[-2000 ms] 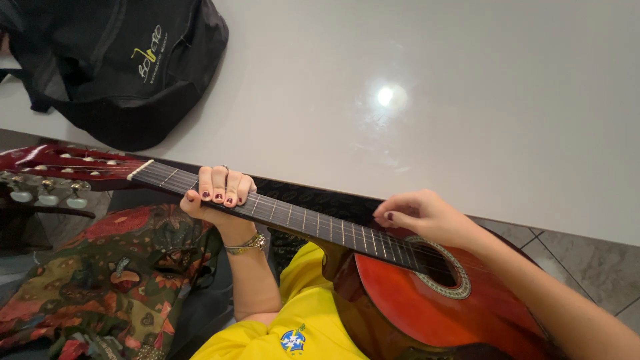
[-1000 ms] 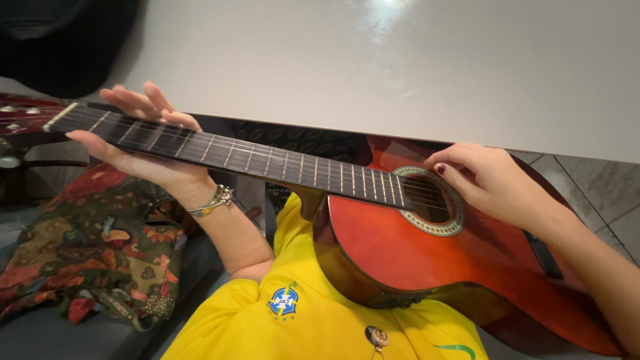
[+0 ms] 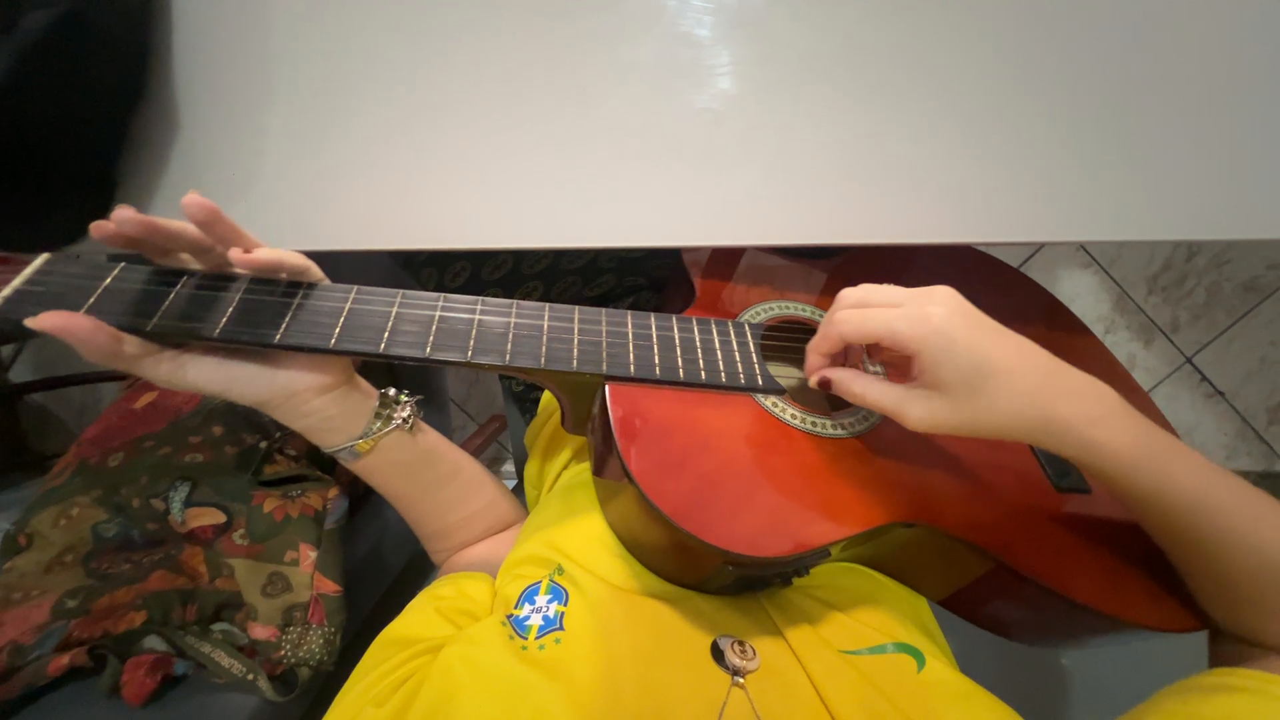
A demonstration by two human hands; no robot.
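A classical guitar with a red-orange body point(image 3: 760, 480) lies across my lap, its dark fretboard point(image 3: 450, 325) running to the left. My left hand point(image 3: 230, 370) rests behind the neck near the nut, thumb along the near edge and fingers raised beyond the far edge, off the strings. A bracelet circles that wrist. Over the sound hole, my right hand point(image 3: 900, 360) has curled fingers at the strings; a dark-painted thumbnail shows. Whether a fingertip touches a string is hard to tell. The guitar's headstock is mostly outside the view.
A white table point(image 3: 700, 150) spans the far side, its edge close against the guitar. Part of a black bag point(image 3: 70, 110) sits at its left. A patterned cloth point(image 3: 180, 560) lies at the lower left. Tiled floor point(image 3: 1200, 340) shows at the right.
My left fingers, pressed on the fretboard two seconds ago, have lifted off and straightened, and that hand has moved toward the nut. My right hand has moved over the sound hole.
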